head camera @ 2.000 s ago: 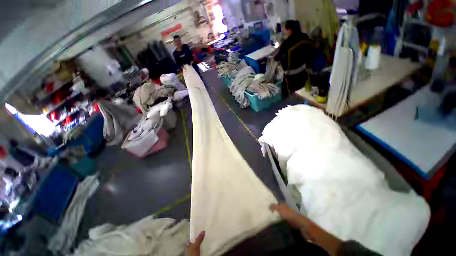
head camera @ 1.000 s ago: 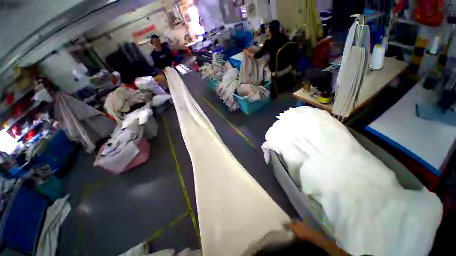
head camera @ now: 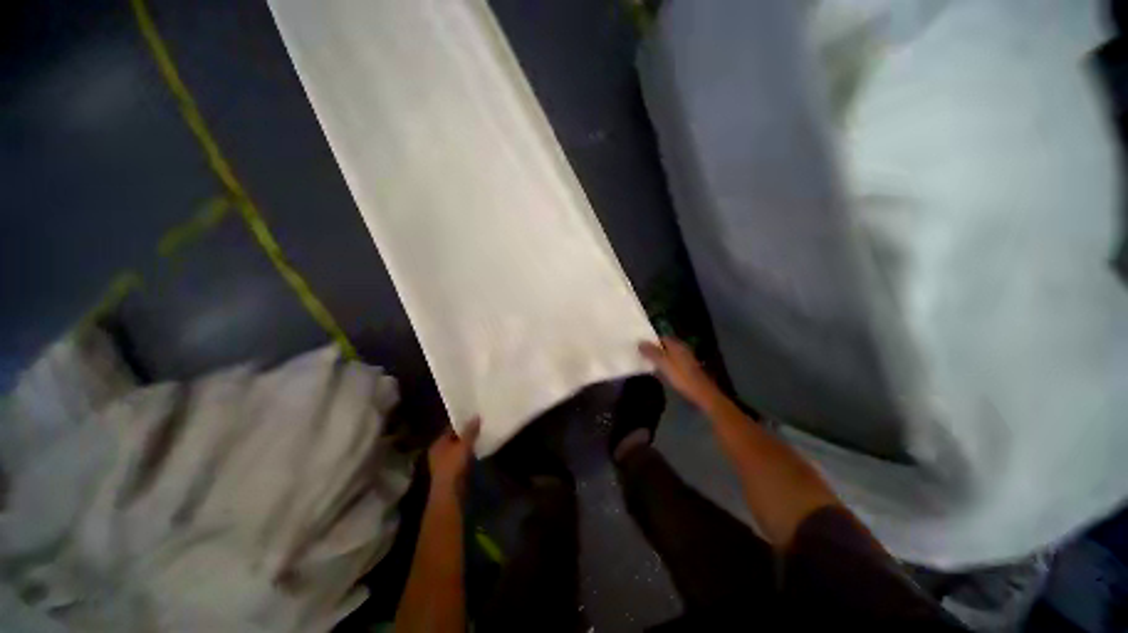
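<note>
A cream fabric length [head camera: 458, 186] runs from my hands up past the top edge of the view, flat and taut with straight sides. My left hand [head camera: 453, 448] grips its near left corner. My right hand [head camera: 674, 369] grips its near right corner. The near edge curves between the two hands, above my feet. The far end of the fabric is out of view.
A crumpled fabric heap [head camera: 210, 470] lies at the lower left. A grey bin [head camera: 767, 235] with a white fabric load [head camera: 990, 247] stands at the right. A yellow line [head camera: 229, 179] crosses the dark floor [head camera: 74, 136]. The picture is blurred.
The view has tilted down from the workshop to the floor and my feet. The fabric's near part has gone from a wide, bunched triangle to an even strip. My left hand is now visible.
</note>
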